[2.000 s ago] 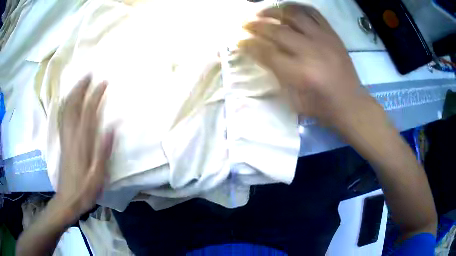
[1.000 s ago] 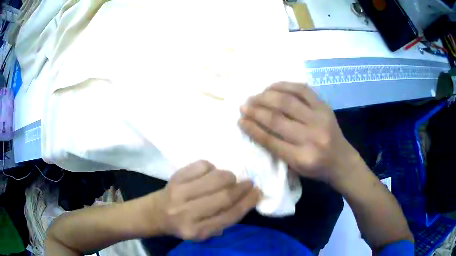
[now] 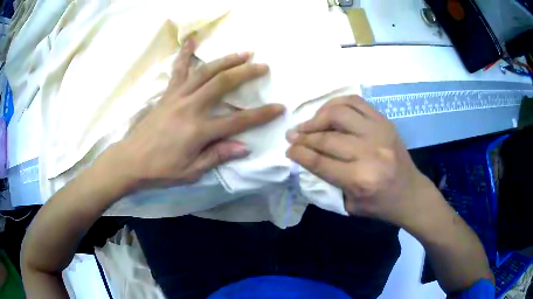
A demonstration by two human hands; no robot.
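The cream fabric panel covers the left and middle of the table and hangs over the front edge towards my lap. My left hand lies on the cloth with its fingers spread, holding nothing. My right hand pinches the cloth near its right edge, thumb and fingertips together. A crumpled seam runs down from between my hands. The cloth at the top centre is washed out by bright light.
The table ruler runs along the grey front edge at right. A tan tape patch is on the white bed. A long black case lies at the upper right. A blue plastic crate stands lower right. Cream cut pieces hang lower left.
My left hand has moved from near my lap up onto the cloth and spread its fingers. My right hand stays near the right edge. The bunched cloth end is now laid flatter.
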